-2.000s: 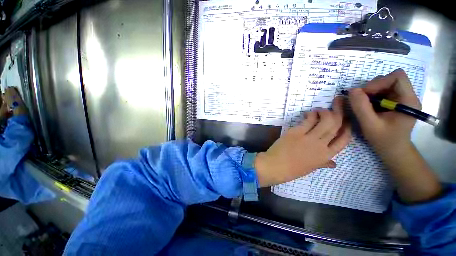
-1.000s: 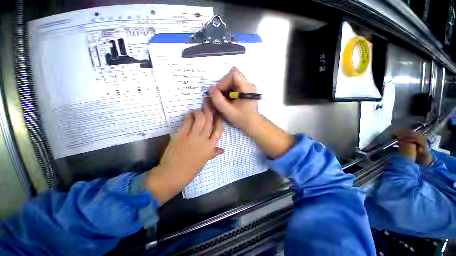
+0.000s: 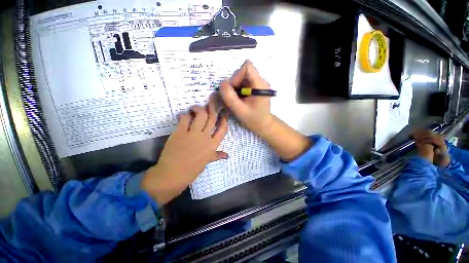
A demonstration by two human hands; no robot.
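Note:
The record form (image 3: 247,159) lies on a clipboard (image 3: 172,32), its blue edge showing at the top, under a silver-and-dark spring clip (image 3: 223,38). Handwriting fills several upper rows. My right hand (image 3: 247,100) holds a black-and-yellow pen (image 3: 259,92), its tip side at the written rows and partly hidden by my fingers. My left hand (image 3: 187,149) lies flat on the form with fingers spread, just left of and below my right hand. The printed drawing sheet (image 3: 77,110) lies left of the clipboard, partly under it.
A black box (image 3: 329,59) with white paper and a yellow tape roll (image 3: 374,51) stands right of the clipboard. Another white sheet (image 3: 393,115) lies farther right, near another person's hands (image 3: 431,146). Metal rails (image 3: 231,221) run along the near edge.
The view swung right from the first frame, bringing the box and tape in. Since the second frame, little has changed; the pen stays in my right hand at the form.

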